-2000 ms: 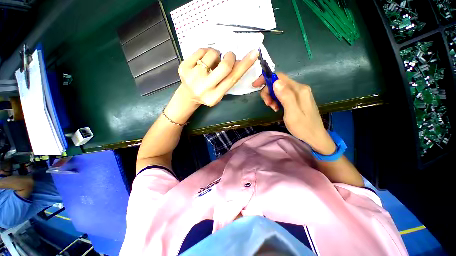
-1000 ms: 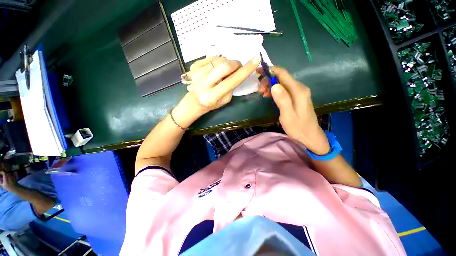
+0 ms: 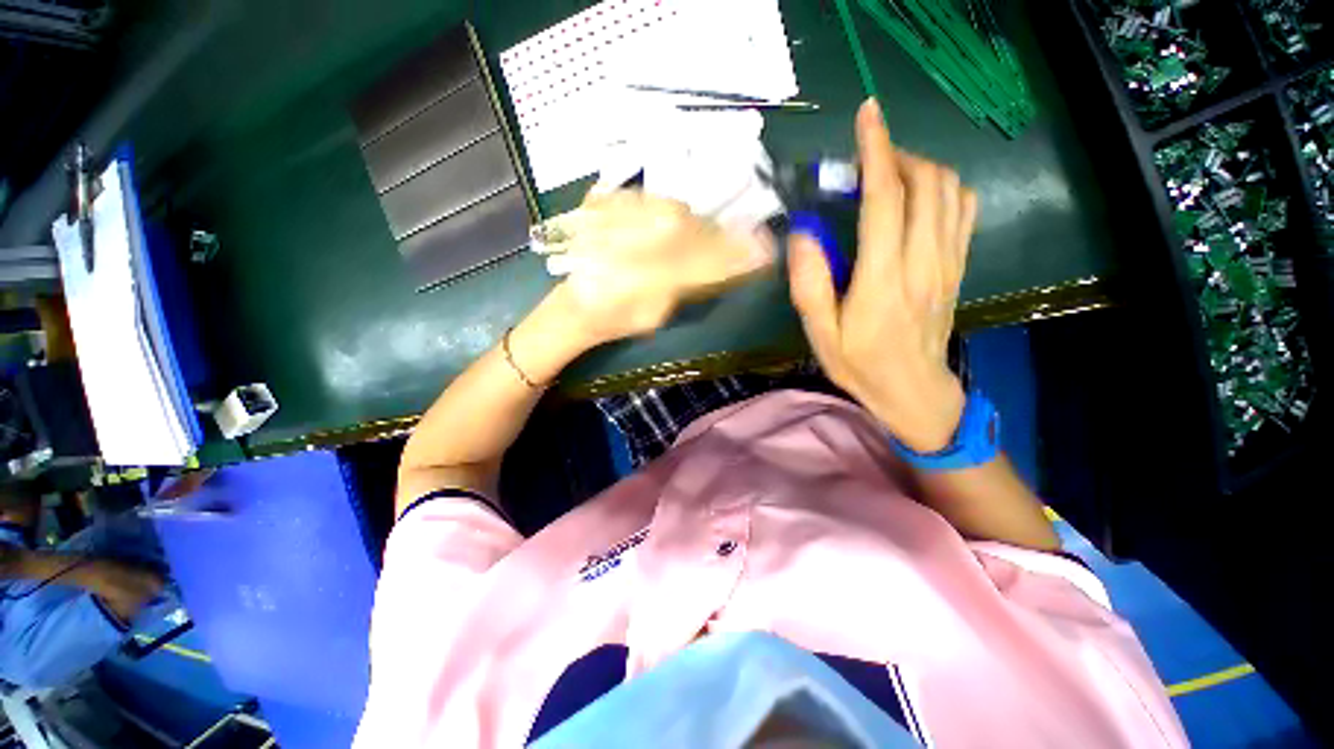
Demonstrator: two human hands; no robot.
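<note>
The blue-handled side cutters (image 3: 822, 234) are blurred, between the thumb and index finger of my right hand (image 3: 890, 278). That hand has its fingers stretched and spread, not wrapped around the handles. My left hand (image 3: 637, 264) is blurred and curled on limp white fabric, which looks like a work glove (image 3: 710, 176). Small white ends show beyond its knuckles, and its grip is partly hidden. The fabric lies over the lower part of a white printed sheet (image 3: 585, 66). Thin tweezer-like pieces (image 3: 732, 101) lie on the sheet.
A dark four-band block (image 3: 446, 168) is left of the sheet. Green strips (image 3: 958, 66) lie at the far right. A black compartment tray (image 3: 1156, 139) holds small boards. A clipboard (image 3: 125, 315) and small white holder (image 3: 245, 410) are left. A blue box (image 3: 271, 585) and another person's arm are lower left.
My right hand has opened from its grip around the cutters, with its fingers now pointing away. The cutters have moved slightly right. My left hand has shifted slightly down, away from the cutters' jaws.
</note>
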